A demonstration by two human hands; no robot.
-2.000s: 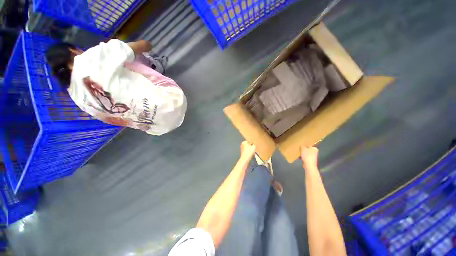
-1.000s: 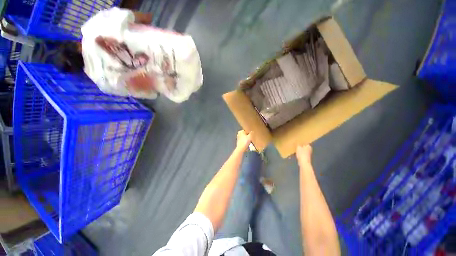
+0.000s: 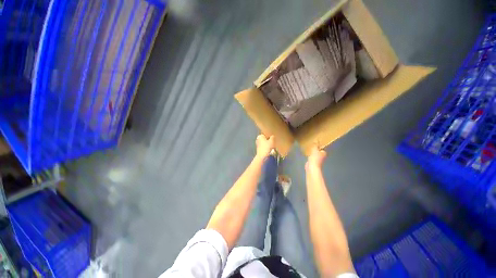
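Observation:
An open brown carton (image 3: 361, 111) is on the floor in front of me, tilted in the view, its flaps spread. Whitish-grey card pieces (image 3: 312, 73) lie in it, some in upright rows, some loose. My left hand (image 3: 265, 145) is closed on the carton's near left flap. My right hand (image 3: 316, 156) is closed on the near edge of the long front flap. Both arms are stretched out. The fingers behind the flaps are partly hidden.
A large blue mesh crate (image 3: 81, 81) stands at the upper left, another blue crate (image 3: 51, 231) at the lower left. A crate with red and white items (image 3: 462, 125) is at the right. One more blue crate (image 3: 424, 250) is at the lower right. Grey floor (image 3: 185, 125) lies between.
The person in the white shirt and the blue crate at the top have left the view. The side crates have shifted in view. Both hands still hold the carton's flaps, now closer together.

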